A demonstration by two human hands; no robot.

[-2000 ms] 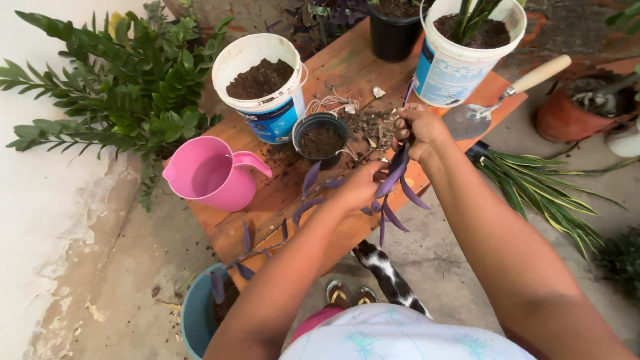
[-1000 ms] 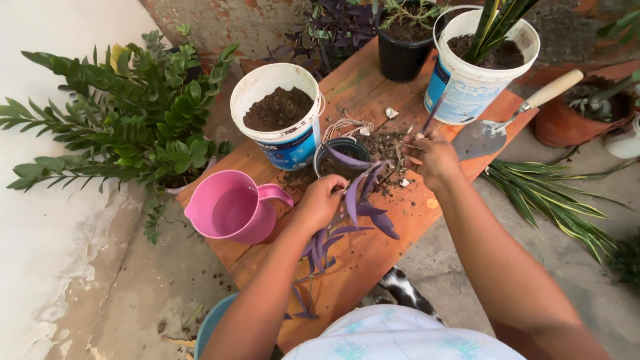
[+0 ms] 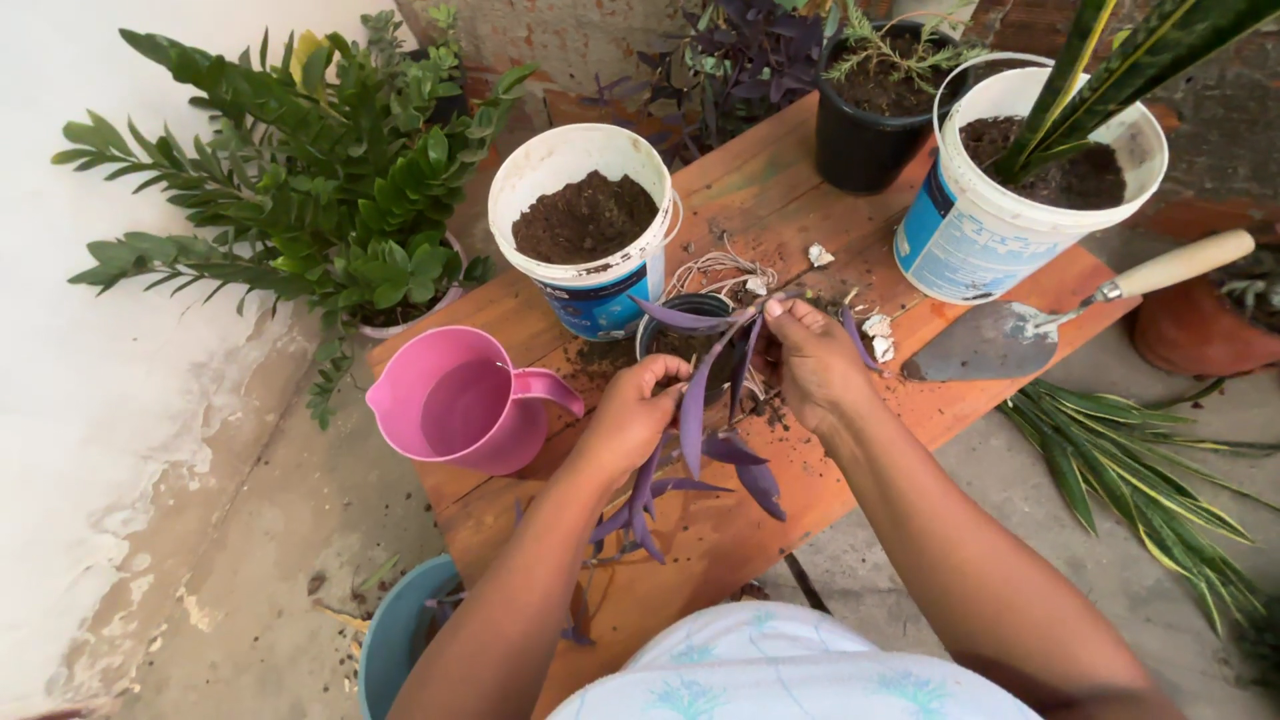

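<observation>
A long-leaved purple plant cutting (image 3: 697, 425) hangs between my hands, over and in front of a small dark pot (image 3: 685, 312) of soil. My right hand (image 3: 812, 362) pinches its stem near the upper end, at the pot's right side. My left hand (image 3: 640, 405) has thumb and fingers together beside the leaves at the pot's lower left; whether a stem is between them is hard to see. Behind the pot lie pale string-like roots (image 3: 722, 265). A white bucket of soil (image 3: 585, 225) stands at the back left, and a pink jug (image 3: 455, 400) at the left.
On the wooden table (image 3: 640, 560) stand a white bucket with a snake plant (image 3: 1030, 190) and a black pot (image 3: 870, 140). A trowel (image 3: 985, 342) extends past the right edge. Below the left end is a blue-green tub (image 3: 395, 625). Cut striped leaves (image 3: 1120, 470) lie at the right.
My right hand has moved left, from the scattered soil and debris to the small pot's side. The purple cutting, low before my hands two seconds ago, is now held up over the pot.
</observation>
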